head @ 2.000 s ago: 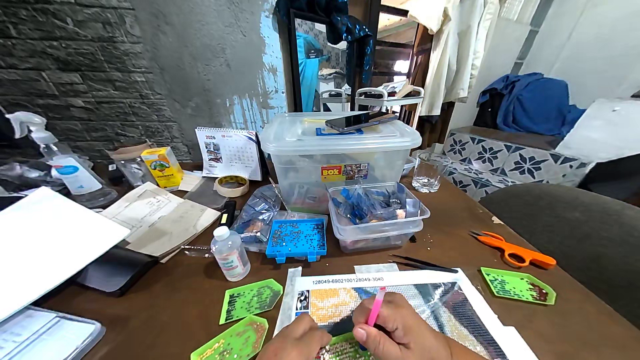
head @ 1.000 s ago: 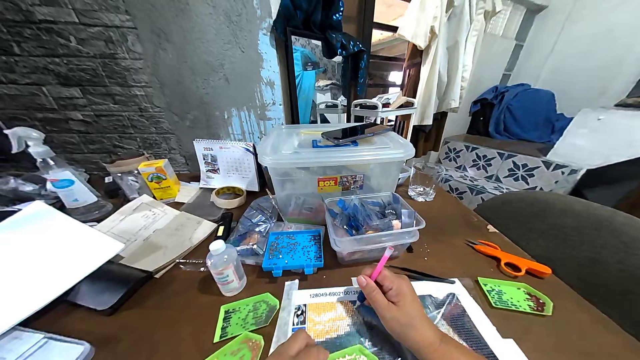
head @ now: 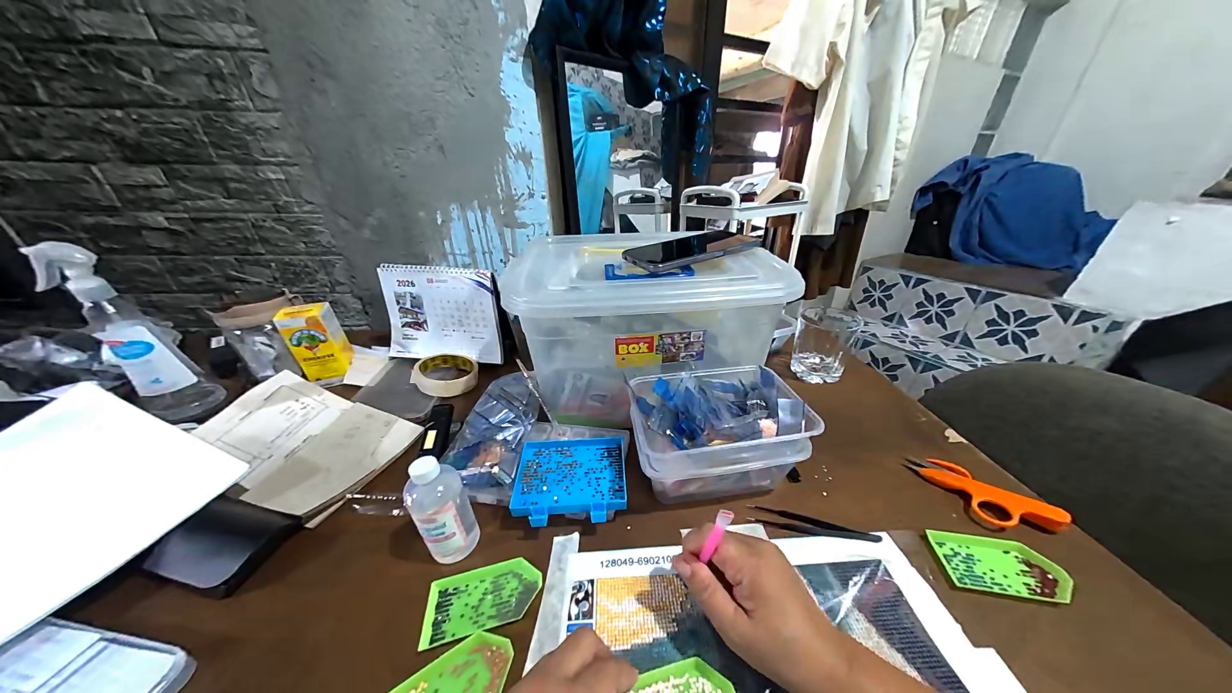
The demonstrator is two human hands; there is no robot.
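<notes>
Between the thumb and fingers of my right hand [head: 760, 597] is a pink pen-shaped applicator [head: 715, 537], held over the upper part of a diamond painting canvas [head: 640, 611]. My left hand [head: 577, 666] rests low on the canvas's left part, partly cut off by the bottom edge; its fingers are curled, and whether they hold anything is hidden. Just right of it lies a green tray [head: 685, 678] with pale beads. Two more green trays, one with dark beads [head: 481, 602] and one with orange and brown beads [head: 462, 671], lie left of the canvas.
A blue bead case [head: 570, 476], a small bottle [head: 441, 510] and a plastic tub of bagged beads [head: 727, 433] stand behind the canvas. Black tweezers [head: 818, 526] lie at its top edge. Orange-handled scissors [head: 996, 496] and another green tray [head: 1001, 566] are at right.
Two seconds ago both hands were close together over the tray of pale beads. My right hand has moved up and right from there with the pink applicator. My left hand is now lower in view.
</notes>
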